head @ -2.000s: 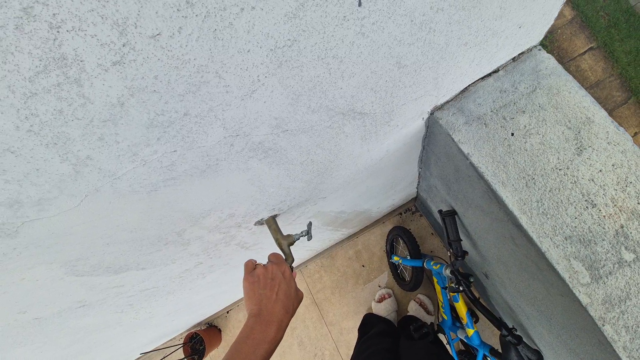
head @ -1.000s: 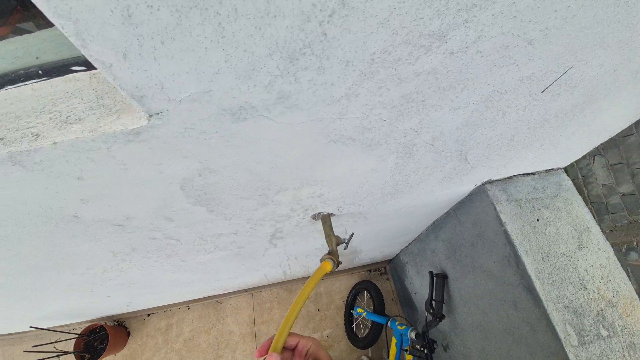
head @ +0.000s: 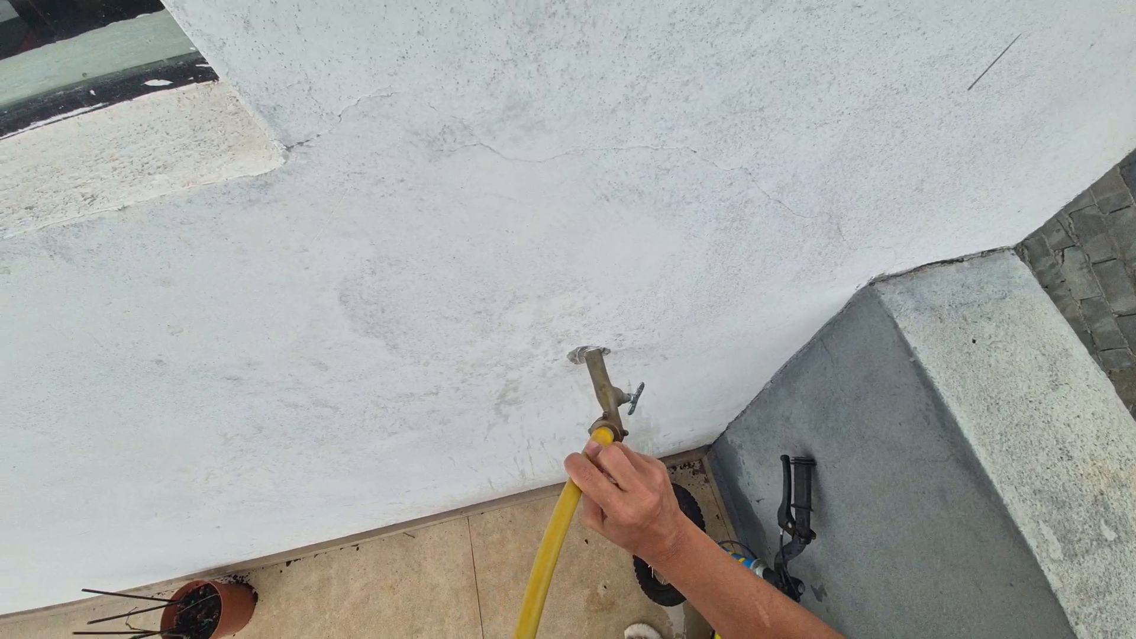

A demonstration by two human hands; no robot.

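Note:
A brass garden tap (head: 603, 386) sticks out low from the white wall, its small metal handle pointing right. At the tap's outlet is the end of a yellow hose (head: 552, 555), which runs down out of view. My right hand (head: 626, 497) grips this hose just below the outlet, thumb and fingers wrapped around it. The fingers hide part of the hose. My left hand is out of view.
A child's bicycle, its black handlebar grip (head: 802, 493) showing, leans by the low grey wall (head: 887, 497). A terracotta pot (head: 235, 608) with bare stems stands on the tiled floor at the lower left. A window ledge (head: 142, 160) juts out at the upper left.
Two seconds ago a hand was at the tap's outlet with no hose visible; one second ago the yellow hose was at the tap. Since then my right hand has come onto the hose near the outlet.

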